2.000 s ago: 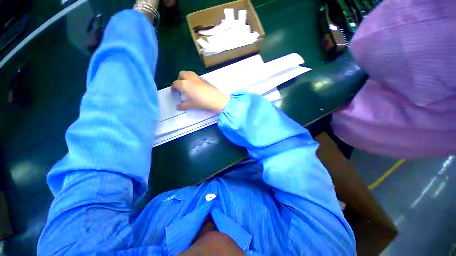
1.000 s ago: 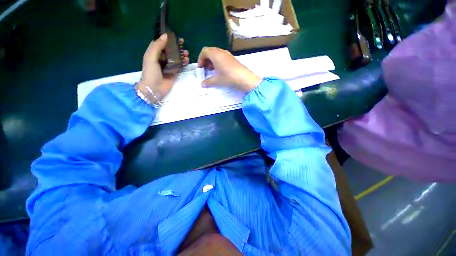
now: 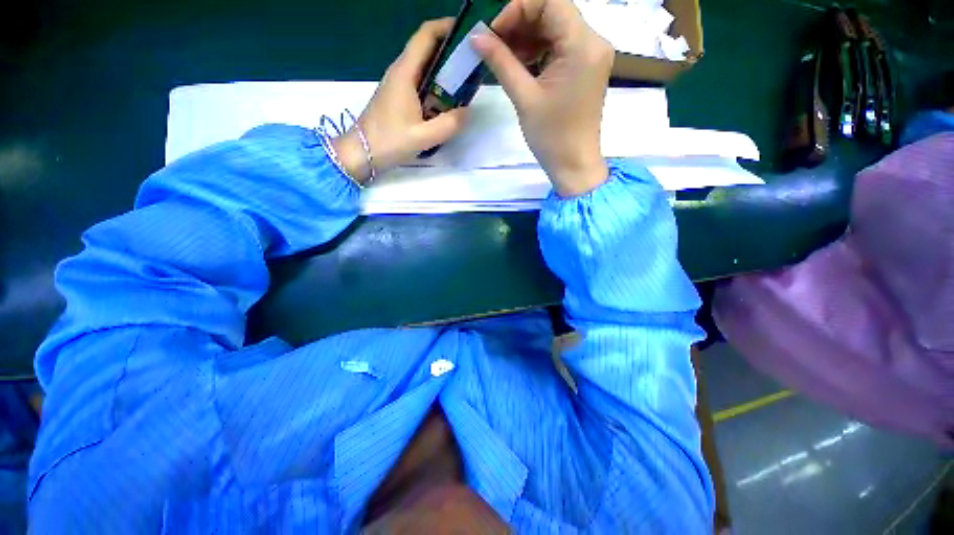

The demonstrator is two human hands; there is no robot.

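Observation:
My left hand (image 3: 403, 110) holds a dark, glossy clipper (image 3: 437, 92) above the white sheets, at the top centre. My right hand (image 3: 560, 89) pinches a small white label (image 3: 460, 59) between thumb and fingers. The label lies over the dark body; whether it is stuck down I cannot tell. The clipper's upper part is partly hidden by my right fingers. The flat white label sheets (image 3: 262, 110) lie on the dark green bench under both hands.
A small open carton (image 3: 685, 31) with loose white strips (image 3: 633, 26) stands beyond the sheets, partly cut off by the top edge. Several dark clippers (image 3: 849, 84) lie at the right. A coworker's pink sleeve (image 3: 826, 293) is at the right bench edge (image 3: 492, 313).
My left hand first reached out of view, then brought back a clipper and turned it. My right hand has lifted from the sheets with a white label and moved over the clipper.

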